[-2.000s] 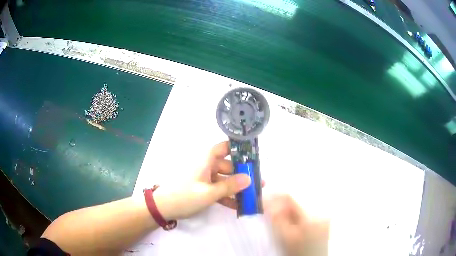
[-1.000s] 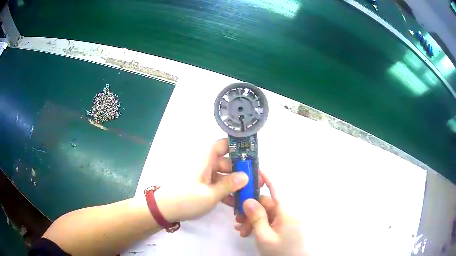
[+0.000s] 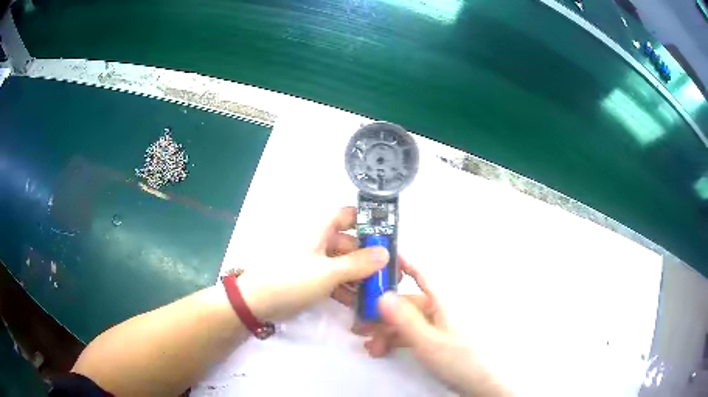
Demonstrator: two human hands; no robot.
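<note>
A half-assembled grey handheld fan (image 3: 382,160) is held upright in view, its round head at the top and its open handle toward me. A small green circuit board (image 3: 376,218) shows below the head. A blue battery (image 3: 376,273) lies in the handle trough. My left hand (image 3: 345,260) grips the handle from the left, thumb on the battery's upper part. My right hand (image 3: 407,318), slightly blurred, holds the handle's lower end, thumb by the battery's lower end. My fingers behind the handle are partly hidden.
A white sheet (image 3: 536,287) lies under my hands. Beyond it is the green conveyor belt (image 3: 481,77). A heap of tiny screws (image 3: 164,161) sits on the green bench top (image 3: 85,201) at left. Small blue pieces (image 3: 657,62) show at the far right.
My right hand was blurred beside the handle two seconds ago, then took hold of its lower end. Both hands and the fan have since moved slightly up, away from me.
</note>
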